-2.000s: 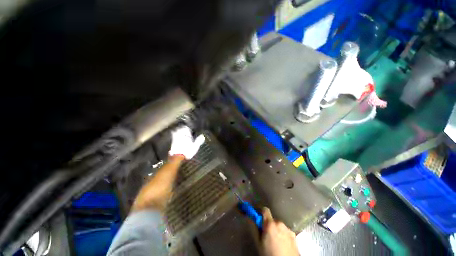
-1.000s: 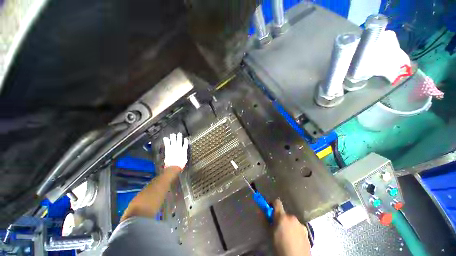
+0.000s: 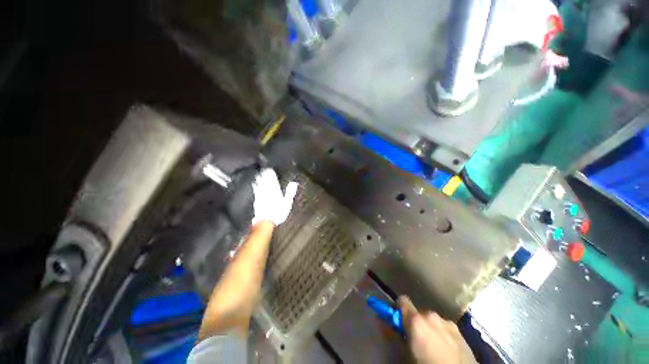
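The brown-grey lower mould plate (image 3: 307,266) with grids of small pits lies on the press bed. My left hand (image 3: 273,197), in a white glove, rests at or just over the plate's far left edge, fingers spread and thumb apart, with nothing seen in it. My right hand (image 3: 435,335), bare, is at the bottom, closed on the bright blue handle of a tool (image 3: 385,313). The tool's thin shaft is hard to make out; a small light tip (image 3: 328,267) shows over the near part of the pits. Whether it touches the plate I cannot tell.
A large metal press part (image 3: 135,167) hangs at the left. A grey side shelf (image 3: 384,78) holds thick shiny pillars (image 3: 462,57) and a white glove with red cuff (image 3: 519,27). A control box (image 3: 530,206) with red and green buttons stands right. Small white scraps dot the bed.
Since one second ago, my left hand has moved from the plate's left side towards its far edge. The light tip has moved nearer the plate's near edge. The view has shifted and turned.
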